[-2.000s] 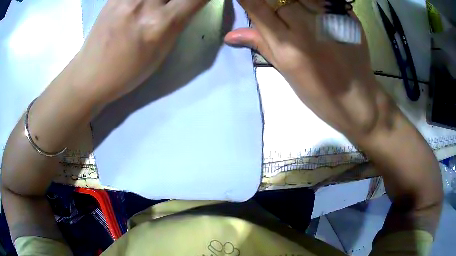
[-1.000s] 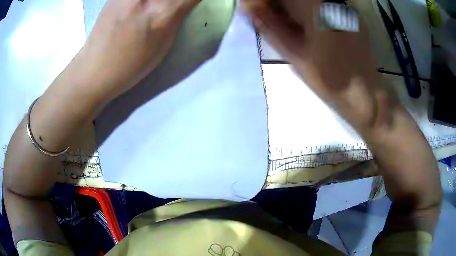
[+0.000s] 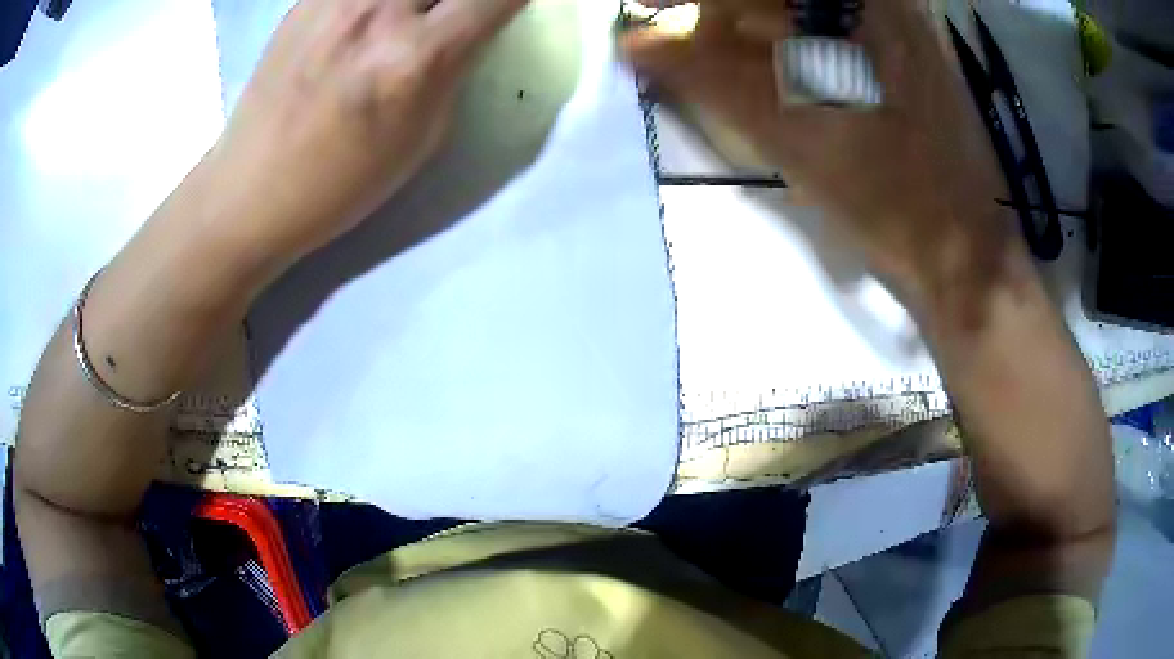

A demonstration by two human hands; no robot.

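Note:
A light blue-grey cloth piece [image 3: 515,348] lies flat on the white table, its rounded end hanging slightly over the front edge. My left hand [image 3: 373,103] rests on its upper left part, its fingertips cut off by the top edge. My right hand [image 3: 798,116] is at the upper right, blurred, beside the cloth's right edge near the top; whether it grips the cloth is unclear. The ribbed silver knob [image 3: 829,71] shows in front of my right hand.
Black thread snips [image 3: 1011,142] lie on the table at the upper right. A flat black rectangle [image 3: 1133,258] is at the far right. The worn table edge has ruler markings [image 3: 811,406]. A basket with a red rim [image 3: 264,554] is at the lower left.
My right hand has shifted and turned beside the cloth, its thumb no longer clearly extended. My left hand has barely moved. The cloth lies almost the same.

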